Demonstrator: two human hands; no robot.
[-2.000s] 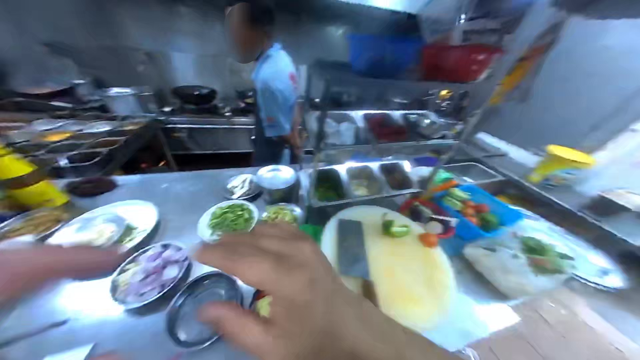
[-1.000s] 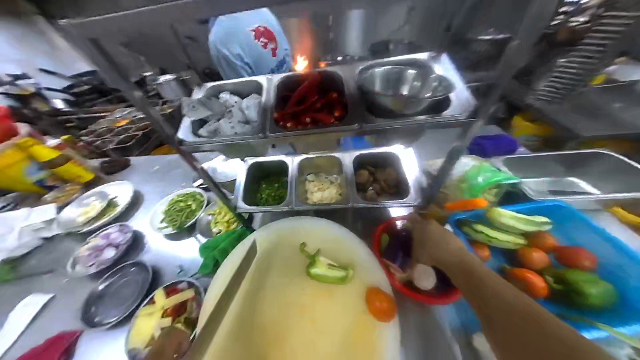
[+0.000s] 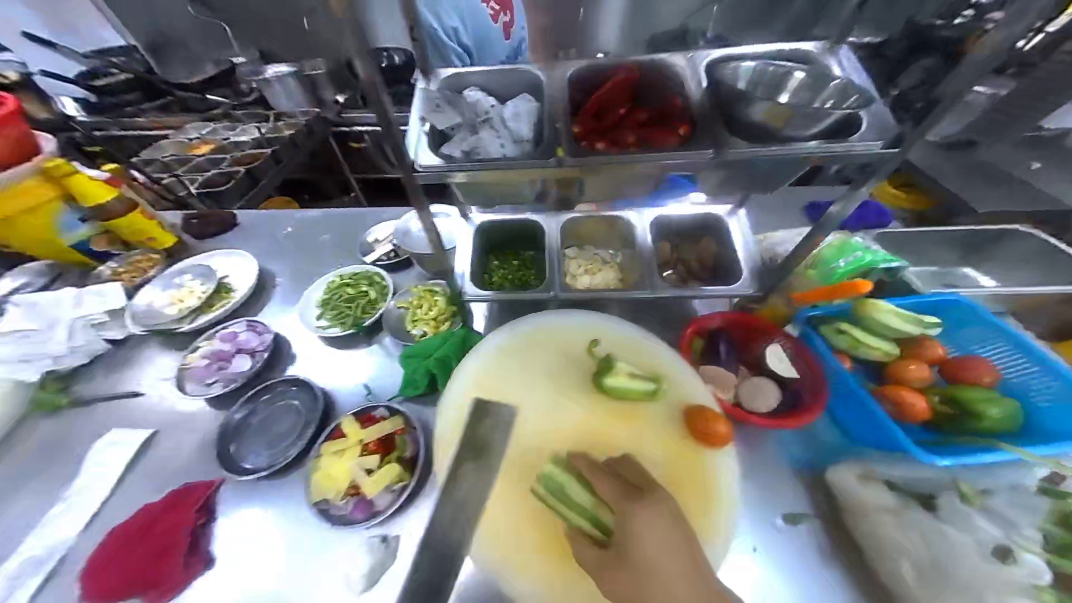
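My right hand (image 3: 641,519) grips a partly peeled cucumber (image 3: 574,498) with pale stripes, over the lower part of the round cutting board (image 3: 536,360). Left of it a broad knife blade (image 3: 461,502) reaches in from the bottom edge; its handle is out of frame, and my left hand is not in view. Higher on the board lies a piece of green pepper (image 3: 626,378) with its stem, and near the board's right rim an orange-red tomato (image 3: 708,425).
Right stand a red basket (image 3: 812,402) with eggplant and a blue basket (image 3: 930,456) with vegetables. Left are a bowl of cut vegetables (image 3: 368,519), a dark empty plate (image 3: 270,425) and a red cloth (image 3: 155,544). Metal trays (image 3: 502,293) stand behind the board; beyond is a person (image 3: 473,33).
My right hand was in the red basket a second ago; it has moved left to the board and now holds the cucumber. The view has shifted.
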